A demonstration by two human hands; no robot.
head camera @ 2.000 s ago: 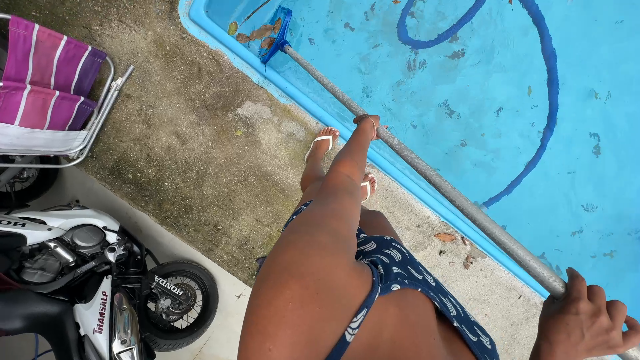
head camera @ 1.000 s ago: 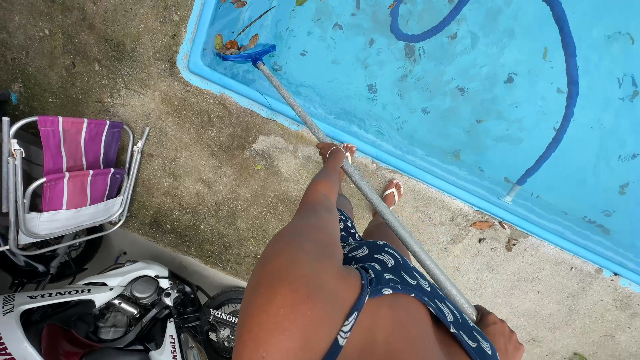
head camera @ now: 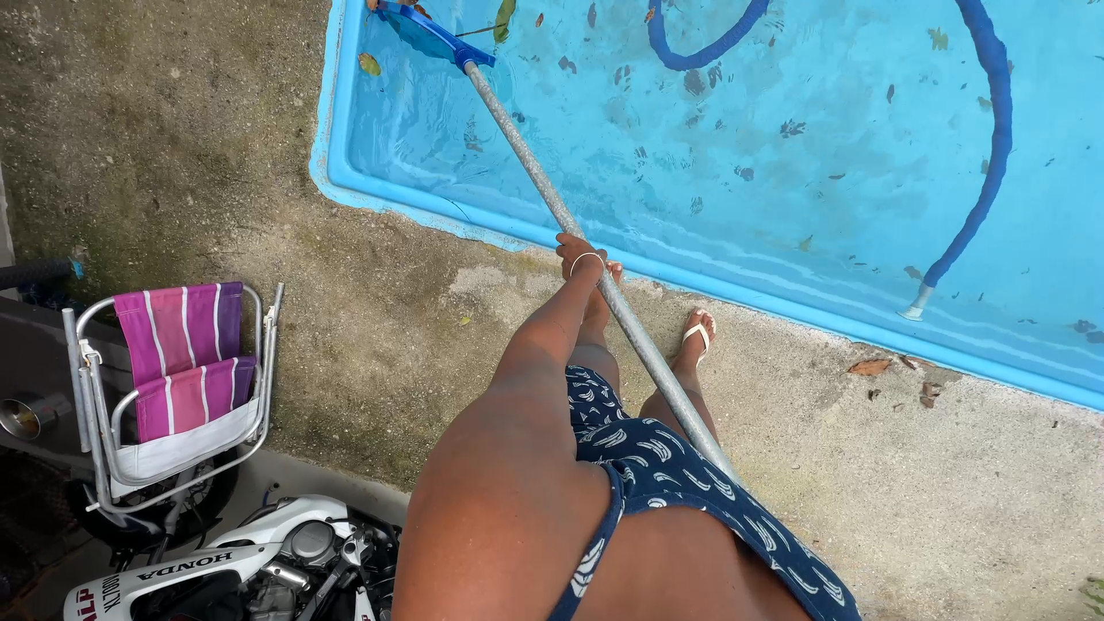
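A long grey metal pole slants from my waist up over the pool edge. At its upper end a blue leaf skimmer net lies at the water in the pool's corner, with a few leaves at its far side. My left hand, a thin white band at its wrist, grips the pole's middle near the pool rim. The pole's lower end passes out of sight beside my patterned dark-blue garment. My right hand is not seen. A yellowish leaf floats just below the net.
A blue hose curves through the pool, and leaves lie scattered in the water. Dry leaves rest on the concrete deck. A folded striped chair and a white motorcycle stand at the left.
The right hand, on the pole's lower end in both earlier frames, has gone out of view. The left hand still holds the pole. The feet have shifted. The view has moved.
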